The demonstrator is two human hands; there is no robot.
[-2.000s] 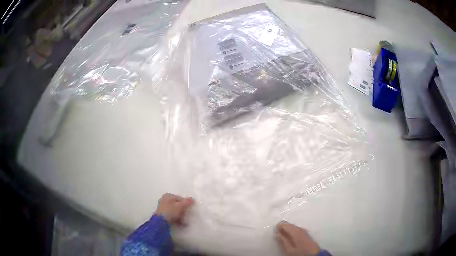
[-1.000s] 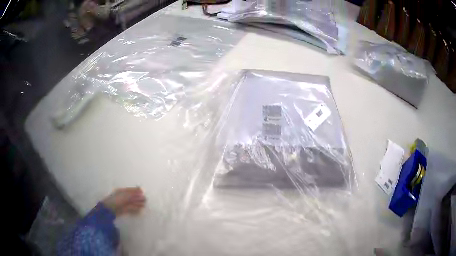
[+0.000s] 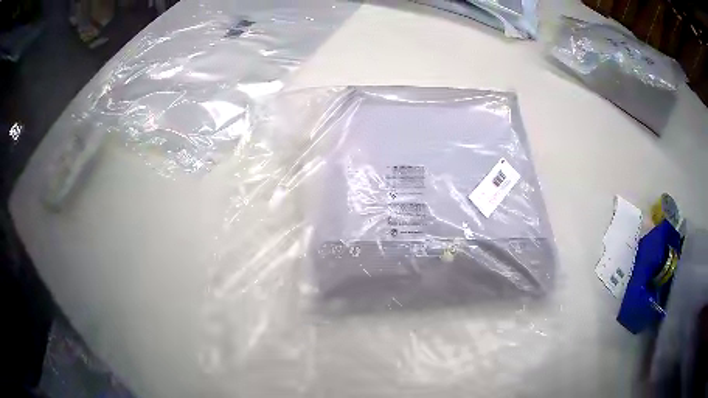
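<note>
A grey-white wrapped bag (image 3: 435, 140) lies flat on the white table in front of me. It is inside a clear poly bag (image 3: 260, 264), whose loose plastic spreads to the left and toward me. Dark printed blocks show on the plastic over the wrapped bag. A white barcode sticker (image 3: 494, 186) sits tilted on its right part. Neither my left hand nor my right hand is in the picture.
More clear plastic bags (image 3: 178, 85) lie at the left, with a pale bunched strip (image 3: 74, 167) near the left edge. At right are a label sheet (image 3: 619, 245), blue tape dispenser (image 3: 650, 276) and grey wrapped bags (image 3: 687, 342). A shiny package (image 3: 621, 74) lies far right.
My left hand has left the picture; both hands showed two seconds ago. The wrapped bag now lies squarer, and its plastic is smoother over the top. The view has shifted.
</note>
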